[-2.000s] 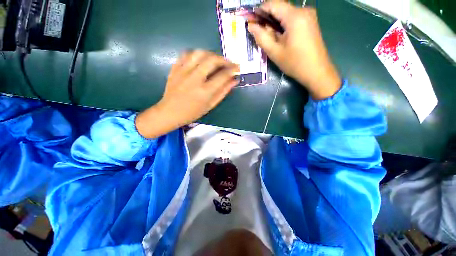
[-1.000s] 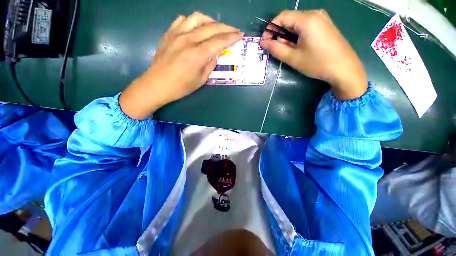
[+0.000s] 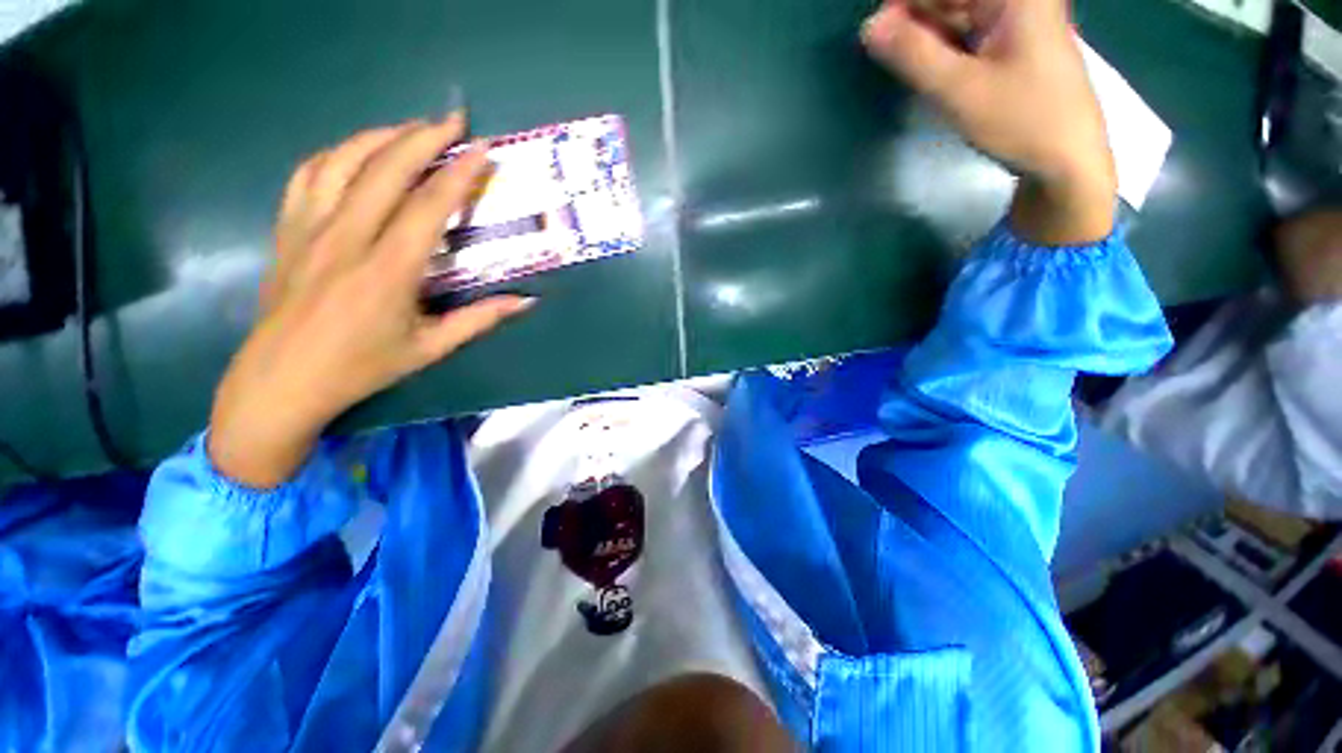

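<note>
An opened phone (image 3: 567, 199) lies crosswise on the green bench mat, its patterned board end to the right and a dark strip along its middle. My left hand (image 3: 353, 243) grips its left end, with the thumb at the near edge and the fingers over the far side. My right hand (image 3: 1008, 88) is away from the phone at the top right, cut off by the picture's top edge; whether it still holds the dark tweezers cannot be seen. A white sheet (image 3: 1126, 125) lies partly behind my right hand; its red specks are hidden.
A black box (image 3: 27, 243) with a cable (image 3: 84, 309) is at the far left. A pale seam (image 3: 671, 191) crosses the green mat (image 3: 780, 280). Another person's arm in a pale sleeve (image 3: 1251, 397) is at the right edge.
The view has shifted right. The phone is turned crosswise compared with the oldest frame. My left hand stays on its left end. My right hand has moved away from the phone toward the white sheet.
</note>
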